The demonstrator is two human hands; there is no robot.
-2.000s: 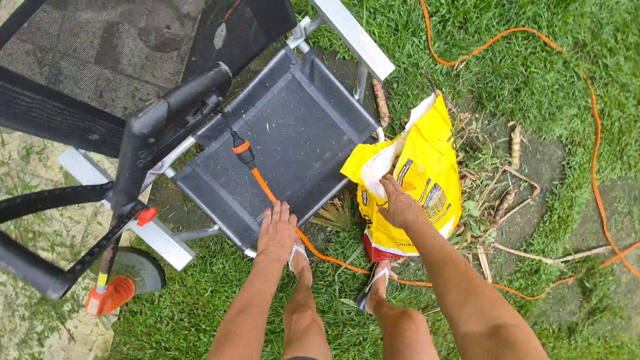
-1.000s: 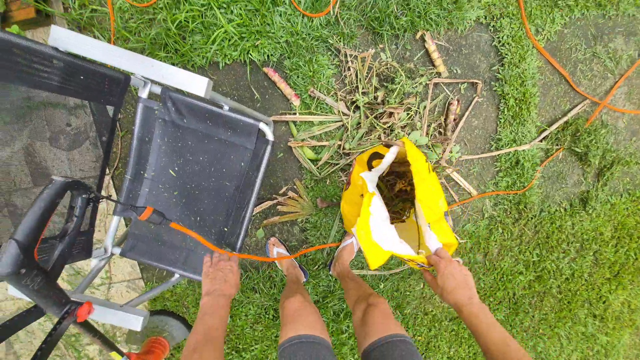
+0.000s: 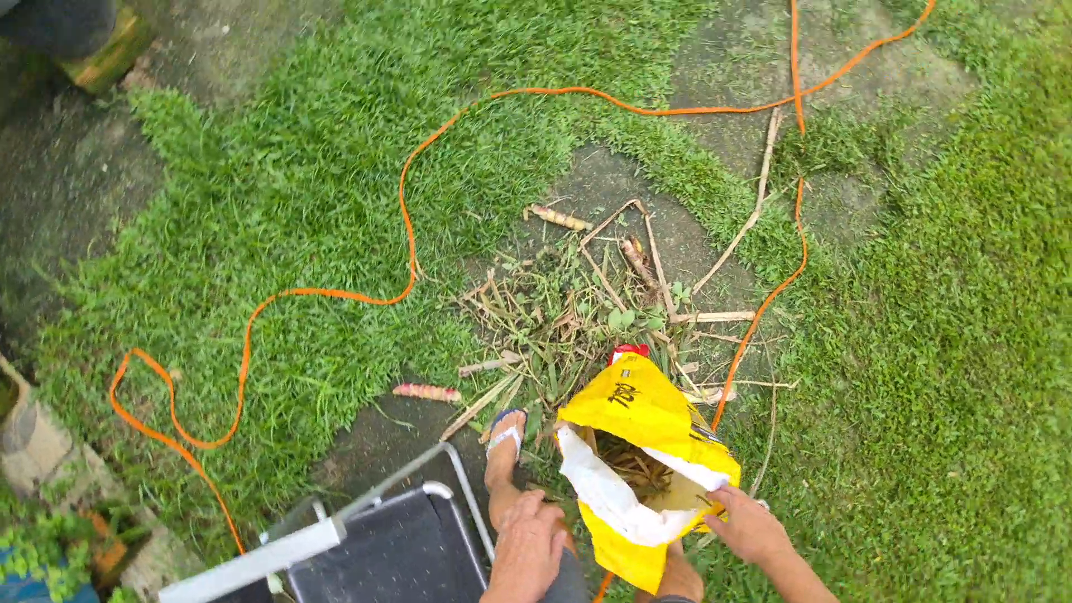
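Note:
A yellow plastic bag [image 3: 645, 402] with a white lining stands in front of my legs, its mouth gaping upward over dry plant scraps inside. My right hand [image 3: 749, 523] pinches the bag's rim at its right side. Near my knee, left of the bag, my left hand [image 3: 528, 536] holds nothing, its fingers slightly bent. Just beyond the bag lies a heap of cut stems and leaves [image 3: 553, 310] on a paving slab.
An orange cord [image 3: 410, 226] snakes across the grass, and another stretch runs behind the bag. A folding chair [image 3: 394, 544] with a dark seat and metal frame stands at lower left. Long dry stalks [image 3: 758, 201] lie beyond the heap. A pinkish stem piece [image 3: 427, 392] rests left of it.
My right hand has gone from the bag's side to its rim, and the bag's mouth has opened wider. My left hand has left the chair's edge. The view has shifted strongly.

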